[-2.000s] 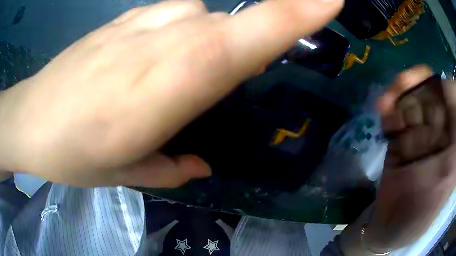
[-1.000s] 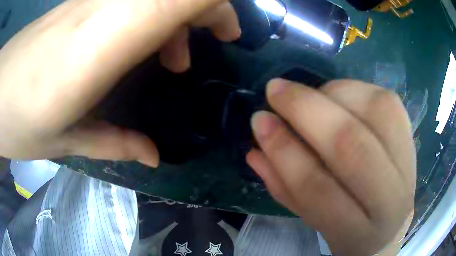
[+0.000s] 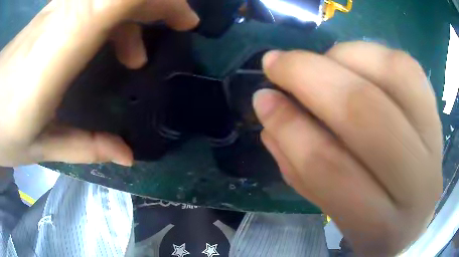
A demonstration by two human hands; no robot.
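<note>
A black rounded-square piece [image 3: 195, 106] lies low over the green bench between my hands. My left hand [image 3: 65, 85] is at the left, thumb below and fingers above a very dark area beside this piece; whether it grips anything is hidden in the dark. My right hand [image 3: 347, 125] pinches a dark, thin-edged display piece [image 3: 244, 95] by its right side; its left edge meets or overlaps the black piece. A glossy display module [image 3: 294, 11] with an orange flex tail [image 3: 336, 8] lies at the top, cut off by the edge.
The worn green bench top [image 3: 201, 160] curves towards the lap edge. A white strip [image 3: 451, 70] is at the far right. Striped coat sleeves or laps [image 3: 100, 216] and black clothing with white stars [image 3: 195, 241] are below the edge.
My right hand came in from the right with a dark piece to the middle. My left hand has moved left and down. The modules at the top have shifted up in view.
</note>
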